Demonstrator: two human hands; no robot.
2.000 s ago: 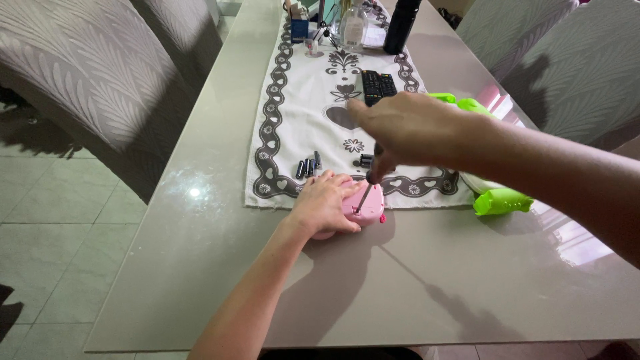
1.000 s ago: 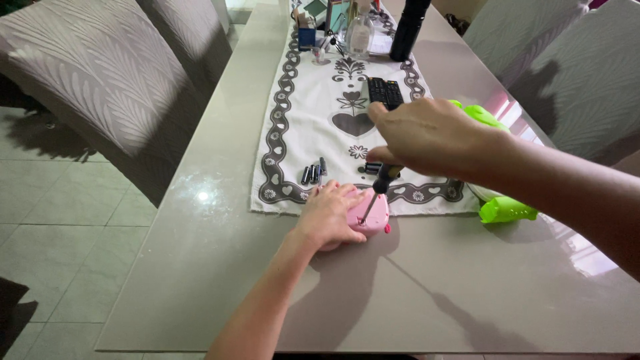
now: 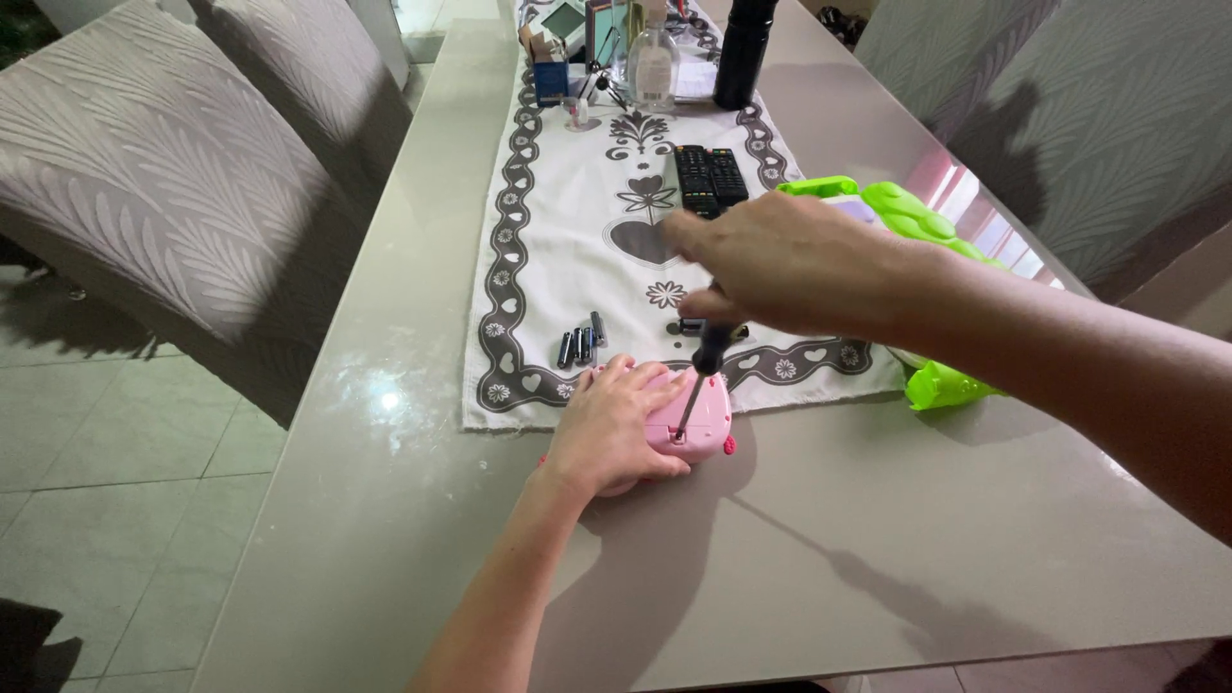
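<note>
A pink plastic toy (image 3: 714,423) with small red knobs lies at the table runner's near edge. My left hand (image 3: 616,428) presses it down from the left, fingers spread over its top. In my right hand (image 3: 770,260) is a screwdriver (image 3: 695,390), its dark handle up and slightly tilted. The tip meets a screw spot by the edge of a cover on the toy; whether it sits in a screw is too small to tell. Several small batteries (image 3: 583,345) lie on the runner beyond my left hand, and more (image 3: 691,327) lie partly hidden behind the screwdriver handle.
Two black remote controls (image 3: 710,178) lie on the patterned runner (image 3: 568,221). A bright green plastic toy (image 3: 948,387) is partly behind my right arm. Farther back stand a black bottle (image 3: 746,53), a clear bottle (image 3: 654,67) and a small blue box (image 3: 551,82). Upholstered chairs (image 3: 183,164) flank the table.
My right hand has stayed above the toy with the screwdriver, its fingers shifting around the handle. My left hand remains on the toy.
</note>
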